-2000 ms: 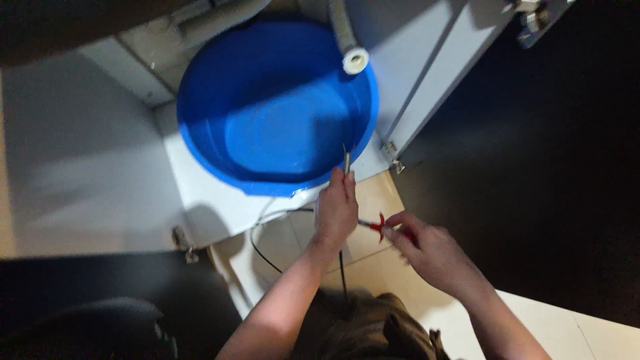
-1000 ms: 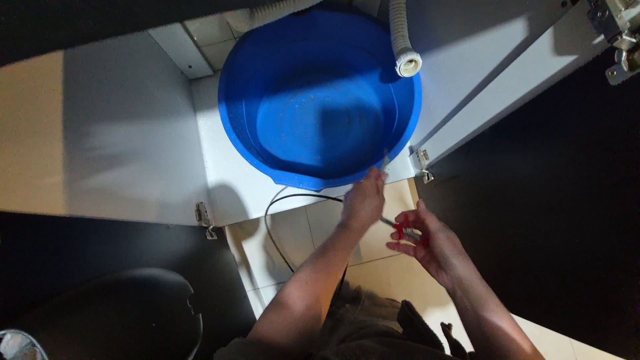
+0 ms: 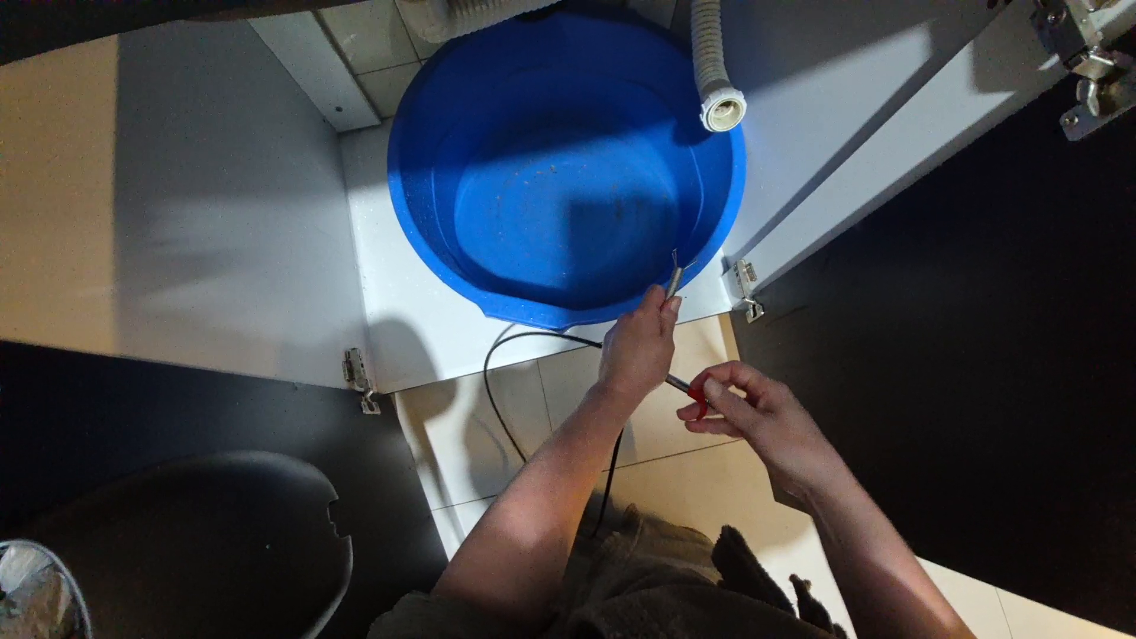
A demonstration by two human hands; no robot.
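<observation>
My left hand [image 3: 639, 346] is closed around the tip end of a long flexible claw pick-up tool. Its thin wire prongs [image 3: 676, 259] are spread above the front right rim of a blue plastic basin [image 3: 532, 306]. My right hand [image 3: 754, 417] holds the tool's red plunger handle [image 3: 698, 399] between its fingers, to the right of and below the left hand. The tool's black flexible cable [image 3: 497, 404] loops down over the tiled floor and passes beneath my left forearm.
The basin stands on a white cabinet floor [image 3: 417, 328]. A white corrugated drain hose [image 3: 708, 53] hangs over its right rim. Open cabinet doors with metal hinges [image 3: 357, 373] flank both sides. A dark rounded plastic object [image 3: 195, 541] is at lower left.
Both hands keep hold of the tool. The prongs look spread now, while they were blurred or narrow before. The view has shifted slightly.
</observation>
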